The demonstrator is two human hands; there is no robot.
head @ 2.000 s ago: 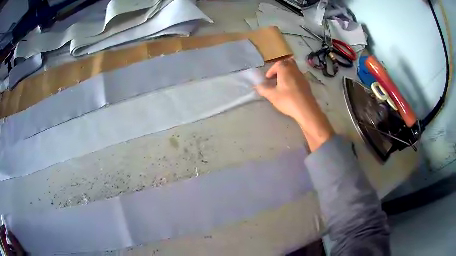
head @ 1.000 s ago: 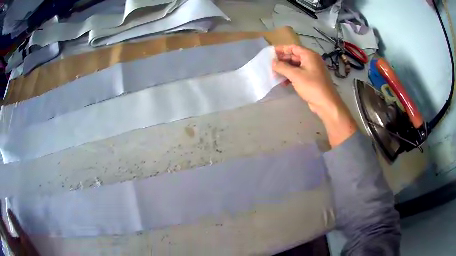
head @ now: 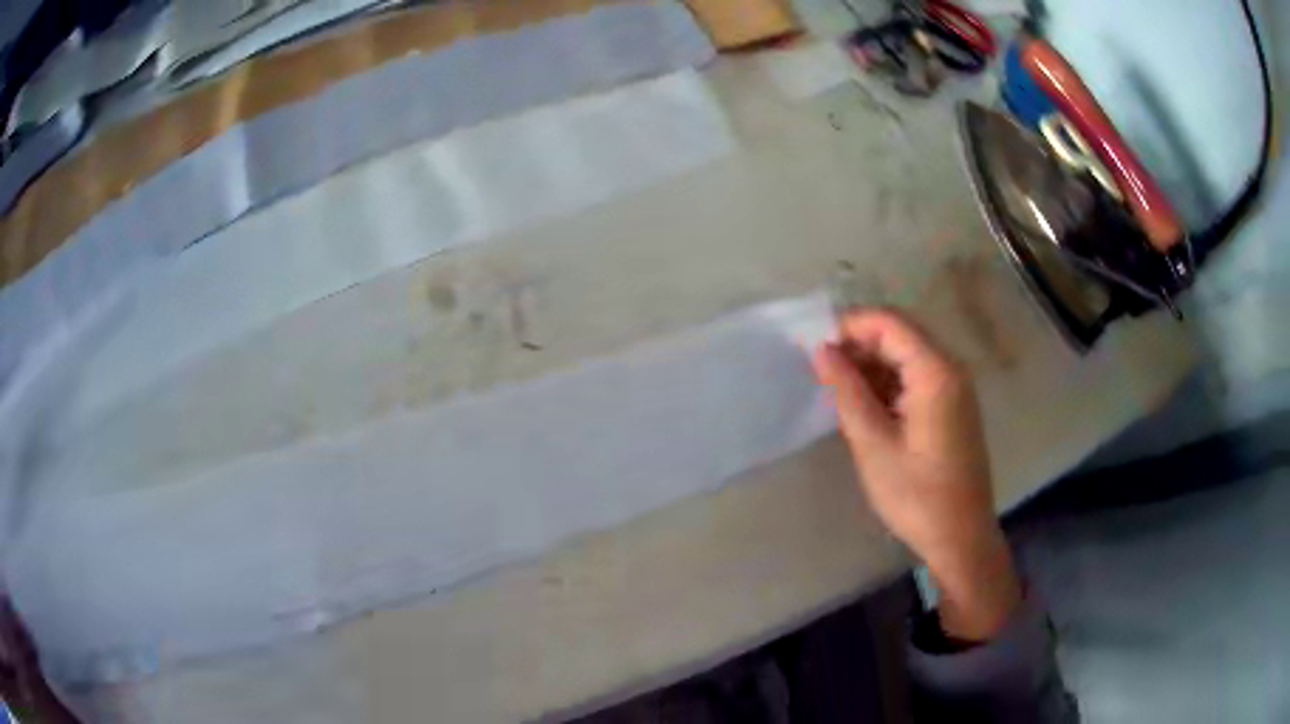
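Note:
My right hand (head: 920,424) pinches the right end of a thin whitish strip (head: 795,323) between thumb and fingers. This strip lies over the near lavender-grey strip (head: 566,453) along the table's front. Another whitish strip (head: 580,163) lies flat farther back, beside a grey strip (head: 467,106) that overlaps a brown strip (head: 297,85). The cloth ripples at the far left, where the layers are hard to tell apart. My left hand (head: 20,662) is dark, blurred and cut off at the lower left edge; its grip cannot be made out.
An iron (head: 1040,212) with a red-orange handle stands at the right, its black cord along the wall. A blue object touches its handle. Red-and-black scissors (head: 927,43) lie behind it. White and grey cut pieces (head: 184,36) lie at the back left. The table (head: 679,608) curves at the front.
My right hand has moved from the back whitish strip towards me, bringing a thin whitish strip over the near grey one. A whitish strip still lies at the back. The view has shifted.

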